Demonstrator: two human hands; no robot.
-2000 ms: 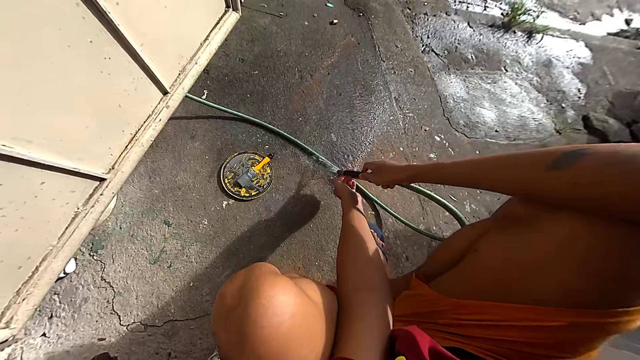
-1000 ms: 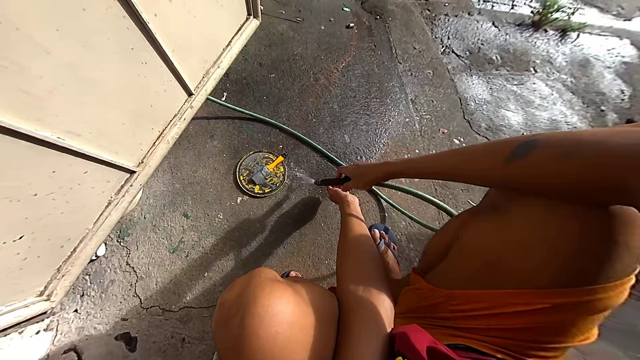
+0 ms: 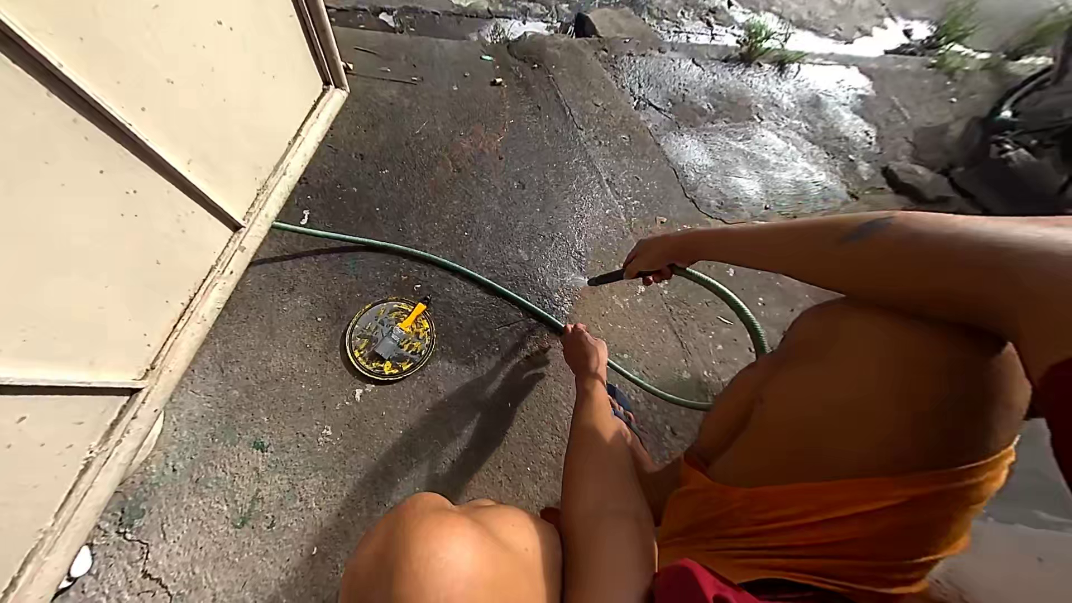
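A black hose nozzle (image 3: 606,277) is gripped in my right hand (image 3: 655,256), with a little water spraying from its tip toward the left. From it the green garden hose (image 3: 727,295) loops down past my knee. My left hand (image 3: 584,350) is closed on another stretch of the same hose (image 3: 477,279), which runs leftward to the cream panel. Left of my hands, a round lid smeared with yellow and grey paint (image 3: 368,362) lies on the concrete. A paintbrush (image 3: 399,332) with a yellow handle rests on this lid.
A cream metal panel or gate (image 3: 142,176) fills the left side. Wet, cracked concrete (image 3: 745,159) and grass tufts (image 3: 760,40) lie at the upper right, near dark rocks (image 3: 921,182). My sandalled foot (image 3: 620,406) is partly hidden behind my left forearm.
My hands were close together at the nozzle and have moved apart. My right hand has moved up and right with the nozzle, and my left hand has taken hold of the hose.
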